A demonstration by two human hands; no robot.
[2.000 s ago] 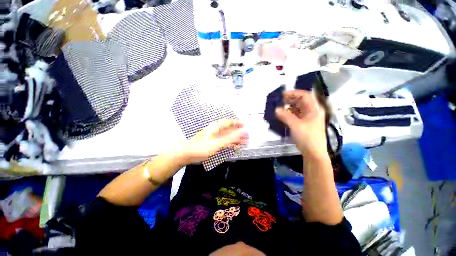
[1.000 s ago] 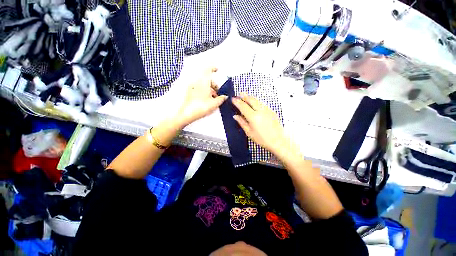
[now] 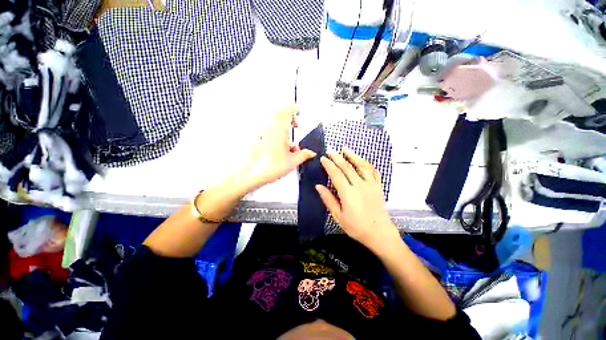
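A dark strip [image 3: 311, 192] lies along the left side of a small checked cut piece [image 3: 362, 137], its lower end over the table's front edge. My left hand [image 3: 271, 154] holds the strip's upper left edge between thumb and fingers. My right hand [image 3: 353, 192] lies on the checked piece with fingertips at the strip's right edge, fingers slightly apart. The piece's upper end is by the needle area [image 3: 359, 93] of the white sewing machine [image 3: 425, 20]; whether it is under the presser foot I cannot tell.
Checked pieces [image 3: 149, 73] lie at the upper left, beside tied bundles [image 3: 56, 126]. Another dark strip [image 3: 456, 166] and black scissors [image 3: 488, 206] lie at the right. A striped dark piece [image 3: 565, 192] is far right. Cloth-filled crates are below the table.
Both hands have moved the strip and checked piece closer to the needle area. The strip now stands more upright in view. Earlier, the right hand was at the dark pieces on the right.
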